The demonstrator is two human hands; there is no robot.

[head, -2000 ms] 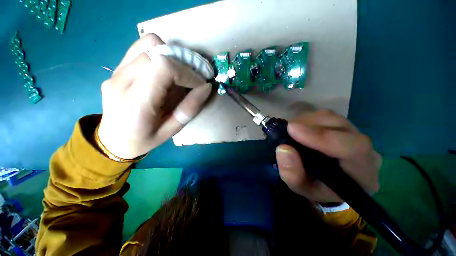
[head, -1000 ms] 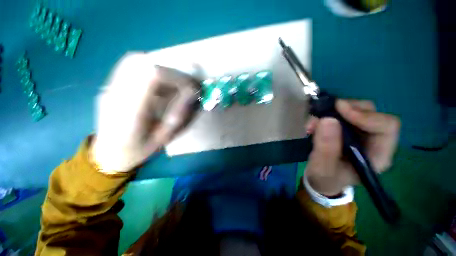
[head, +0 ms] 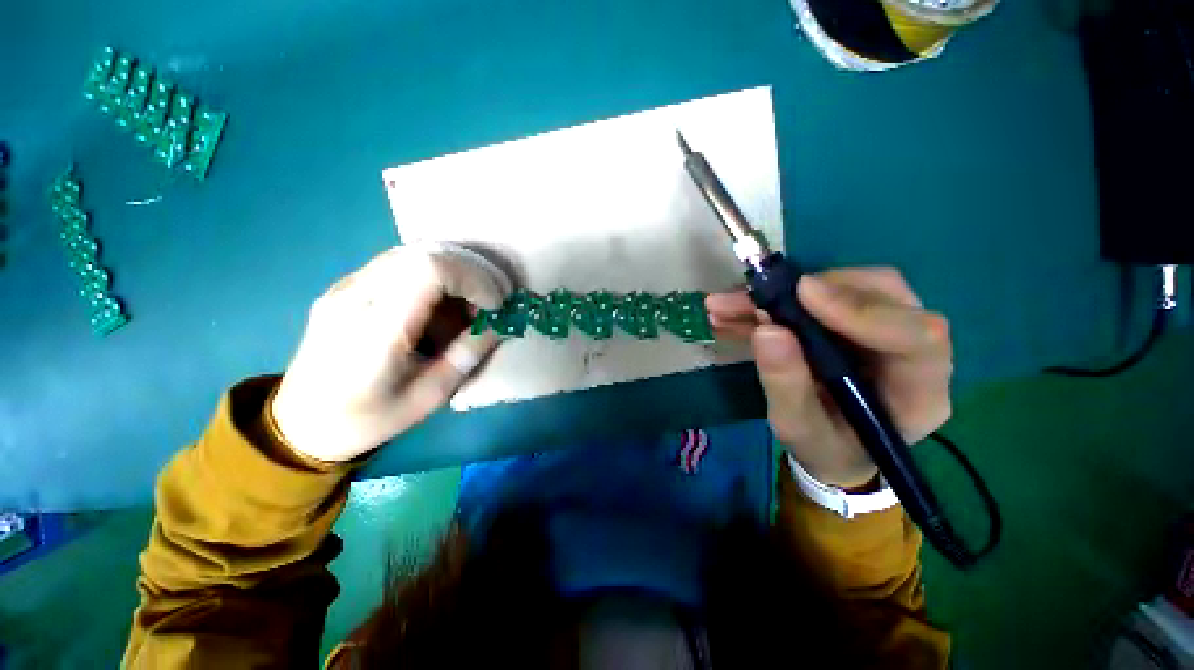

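My left hand holds the left end of a green PCB strip between thumb and fingers, above the lower part of the beige pad. A white covering shows on its fingers. The strip shows a plainer green face with bright dots. My right hand holds the black-handled soldering iron like a pen. Its silver tip points up and left over the pad, away from the strip. A fingertip of my right hand is at the strip's right end; whether it grips it is hard to tell.
Two more green strips lie on the blue-green mat at upper left. A yellow-and-black reel is at the top edge. A black box with a plugged cable stands at right. The iron's cord loops below my right hand.
The iron has left the board and its tip now points away. The strip has come nearer to me, and its plainer face now shows. My right fingers have moved to its right end.
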